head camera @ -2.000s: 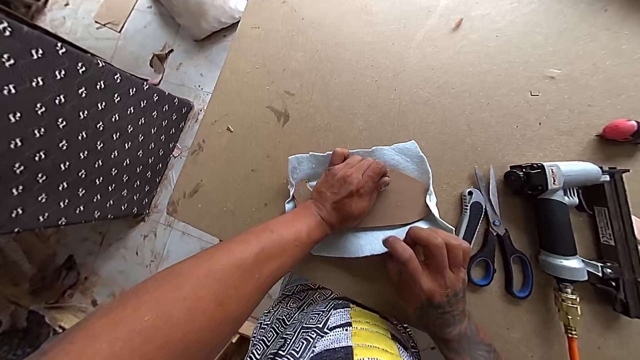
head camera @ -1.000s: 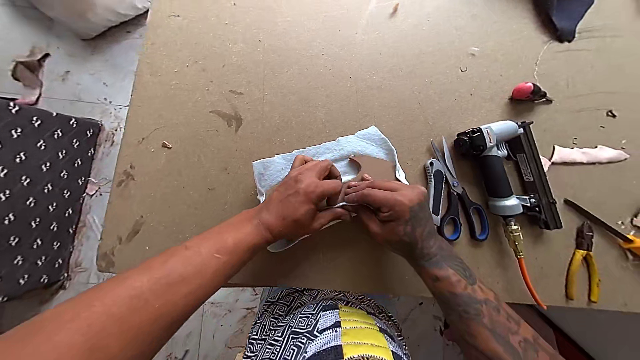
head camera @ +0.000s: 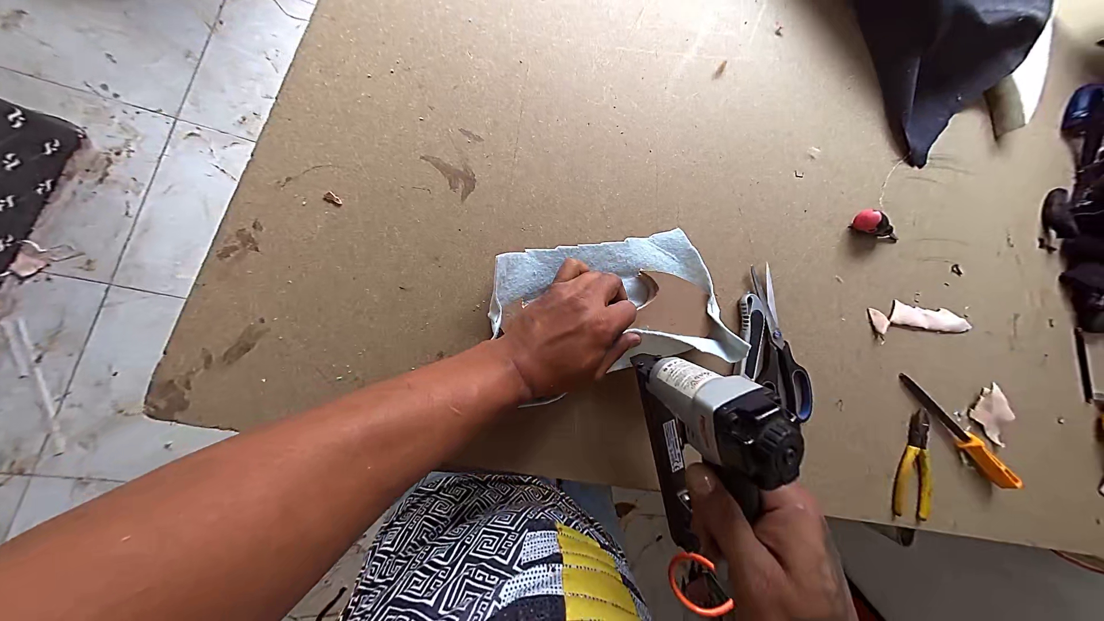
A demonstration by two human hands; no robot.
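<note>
My left hand (head camera: 576, 329) presses a fold of light blue fabric (head camera: 595, 259) over a thin brown board (head camera: 677, 306), its fingers curled on the near edge. The fabric's far edge lies spread on the table. In my right hand (head camera: 763, 539) is a pneumatic stapler (head camera: 711, 414), its nose beside the near edge of the fabric; whether they touch I cannot tell. An orange hose (head camera: 700, 586) shows below the stapler. Just right of the fabric lie a utility knife (head camera: 754, 336) and scissors (head camera: 783, 349) with dark blue handles, partly behind the stapler.
Pliers with yellow grips (head camera: 912, 470), an orange-handled knife (head camera: 966, 435) and pale scraps (head camera: 931, 317) lie at the right of the table (head camera: 388, 259). Beyond them are a small red-and-black object (head camera: 873, 224) and dark fabric (head camera: 953, 69). A patterned dark piece (head camera: 30, 177) is at the far left.
My right hand has left the fabric and taken hold of the stapler, which lay right of the scissors before. The stapler is now at the fabric's near edge. My left hand has stayed on the fabric.
</note>
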